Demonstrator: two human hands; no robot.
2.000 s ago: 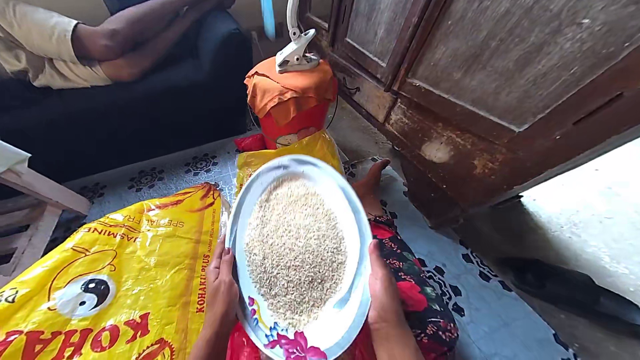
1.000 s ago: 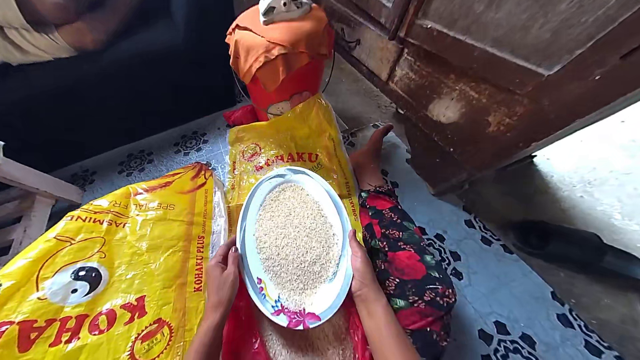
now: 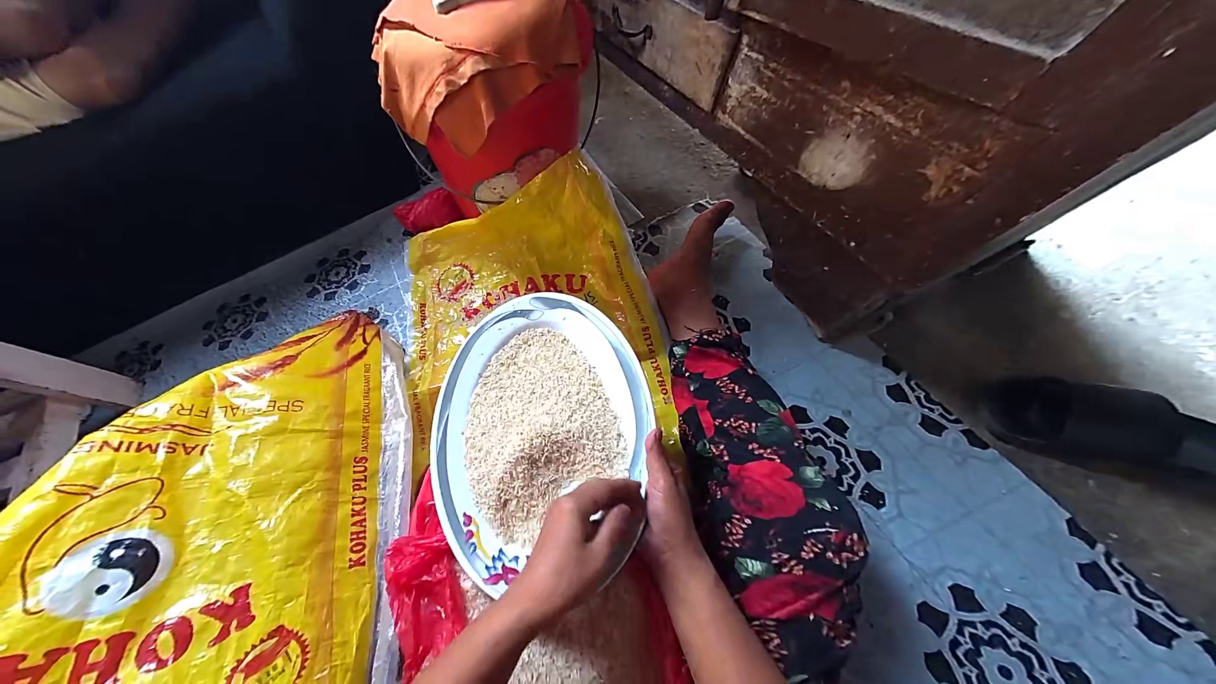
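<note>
An oval white plate with a floral rim [image 3: 450, 432] bears a heap of rice grains [image 3: 541, 408] and is tilted a little. My right hand [image 3: 670, 503] holds the plate by its lower right edge. Over the lower right part of the plate is my left hand [image 3: 584, 537], its fingers curled close together near the rim; whether a few grains are between them cannot be told. Below the plate, more grain [image 3: 594, 636] lies in a red plastic bag [image 3: 425, 579]. A yellow rice sack [image 3: 532, 237] is spread beyond the plate.
Another yellow sack [image 3: 237, 475] lies at the left. A red bucket [image 3: 513, 128] under an orange cloth [image 3: 475, 57] stands ahead. My leg in floral cloth [image 3: 760, 494] is stretched along the right on a patterned mat [image 3: 912, 532]. Wooden furniture [image 3: 855, 142] and a dark sofa are nearby; another person's arm shows upper left.
My left hand has let go of the plate's left edge and moved over its lower right part. My right hand still holds the right edge. The heap now has a hollow near its lower part.
</note>
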